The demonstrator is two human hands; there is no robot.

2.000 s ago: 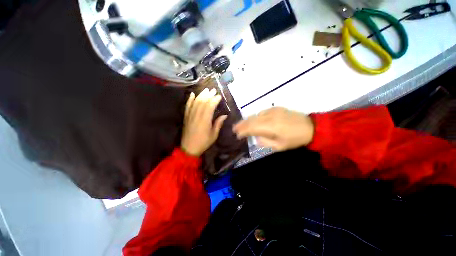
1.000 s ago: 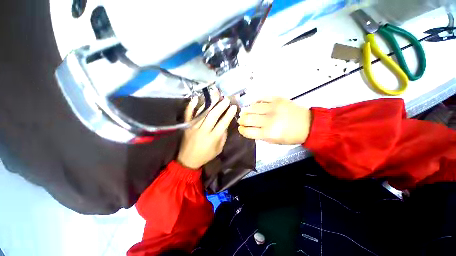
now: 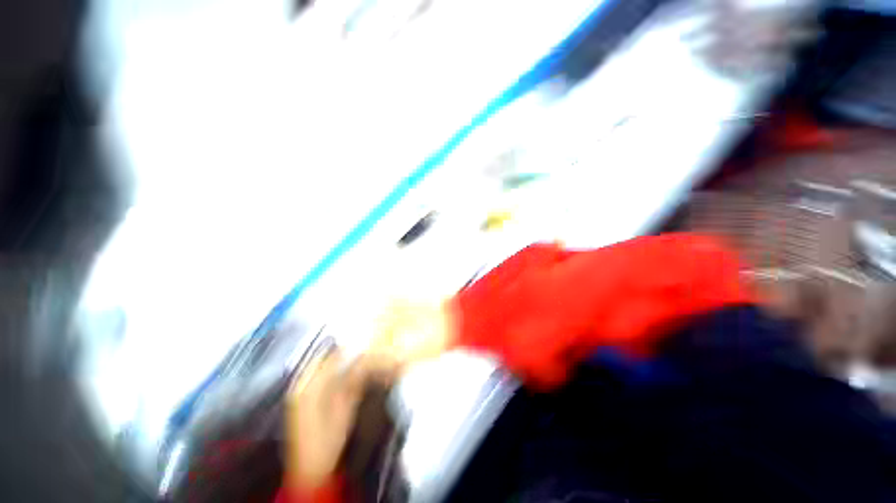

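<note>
The frame is strongly blurred and overexposed. The dark brown garment piece (image 3: 371,432) lies under and beside my hands at the lower left. My left hand (image 3: 319,418) rests on it, fingers toward the sewing machine's needle area, which is too blurred to make out. My right hand (image 3: 408,329) is just right of my left hand, at the cloth's edge. I cannot tell whether either hand grips the cloth. The white sewing machine head (image 3: 246,128) with its blue stripe fills the upper left.
A dark phone-like object (image 3: 418,230) lies on the white table (image 3: 629,162). Blurred yellow shears handle (image 3: 498,219) and green handle (image 3: 523,180) show beyond it. Checked cloth (image 3: 761,231) is piled at right. A blurred person's hand (image 3: 756,34) appears at top right.
The view has swung up and to the right, so my hands now appear lower left. The checked cloth and another person's hand have come into view. My hands remain close together at the brown cloth.
</note>
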